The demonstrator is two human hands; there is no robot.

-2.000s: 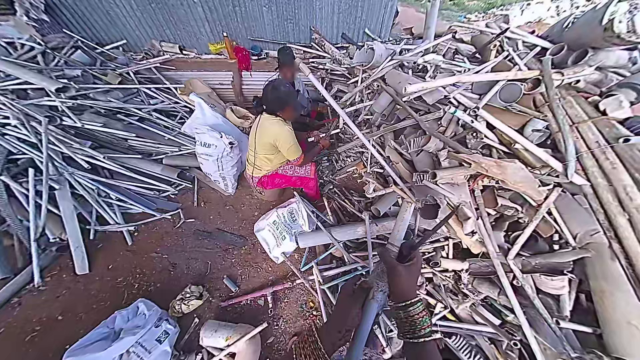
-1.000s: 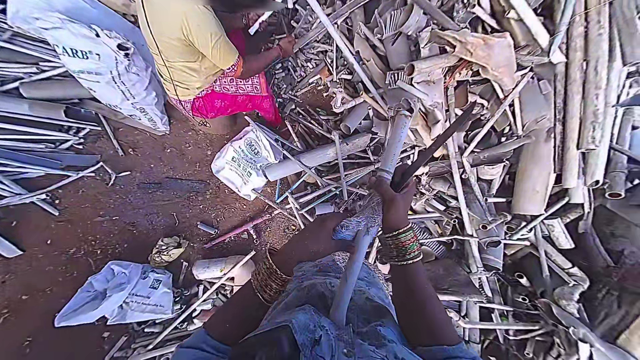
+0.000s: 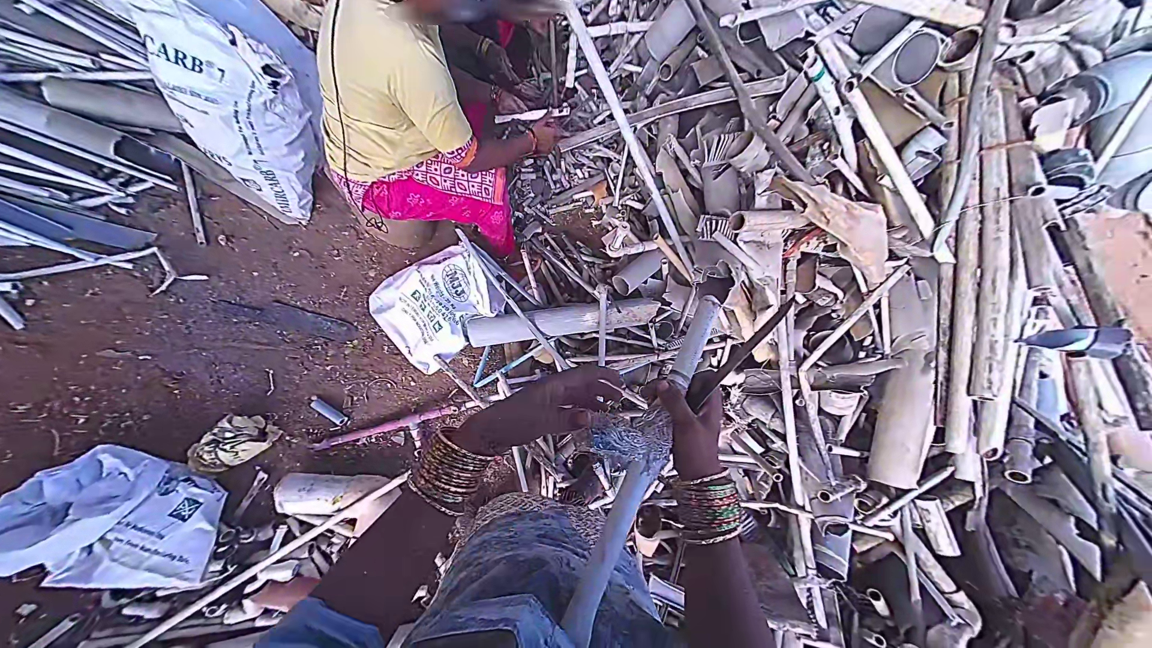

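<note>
A long grey plastic pipe point(image 3: 605, 551) slants up from my lap, its far end raised above the scrap. Around its middle is a tangle of bluish, netting-like material point(image 3: 628, 439). My right hand point(image 3: 688, 423) grips the pipe just above that tangle and also holds a long dark blade-like tool point(image 3: 745, 353), which points up and to the right. Just left of the pipe, my left hand point(image 3: 589, 396) has its fingers bent at a thin pale strand beside the tangle; whether it pinches the strand I cannot tell. Bangles circle both wrists.
Scrap pipes point(image 3: 900, 405) lie heaped ahead and to the right, with more pipes at the far left. A person in a yellow top point(image 3: 387, 90) crouches at the upper left, beside a large white sack point(image 3: 238, 108). Smaller white sacks point(image 3: 432, 306) lie on the brown soil point(image 3: 270, 360).
My left hand has come off the pipe at the tangle and is now raised beside it. My right hand keeps its hold on the pipe and the dark tool. The view has tilted down since the oldest frame.
</note>
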